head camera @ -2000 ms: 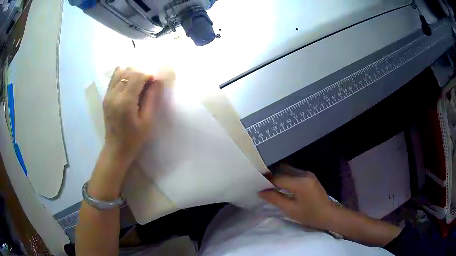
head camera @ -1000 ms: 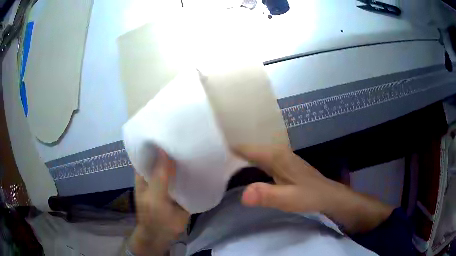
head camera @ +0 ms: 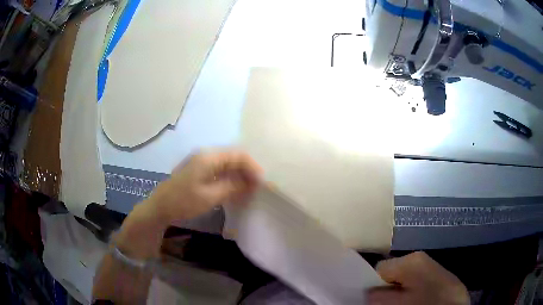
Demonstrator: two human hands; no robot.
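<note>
A cream fabric panel (head camera: 321, 173) lies flat on the table, left of and in front of the sewing machine head (head camera: 417, 41), and reaches over the ruled front edge. A whiter panel (head camera: 297, 244) hangs between my hands over the front edge. My left hand (head camera: 220, 179), blurred, holds its upper left end. My right hand (head camera: 420, 277) grips its lower right end near the bottom of the picture. The area around the needle is overexposed. A grey-blue cylindrical attachment (head camera: 434, 95) sits beside the presser foot.
Cut cream pieces (head camera: 155, 71) lie at the left beside a blue strip (head camera: 122, 30). Black thread snips (head camera: 512, 124) lie right of the machine head. The grey ruler edge (head camera: 464, 215) runs along the front. A crumpled off-white heap (head camera: 68, 250) is below left.
The view has swung left, showing the machine head at upper right. The whiter panel has moved from a bunched fold to stretched between my hands. The cream panel is spread flatter.
</note>
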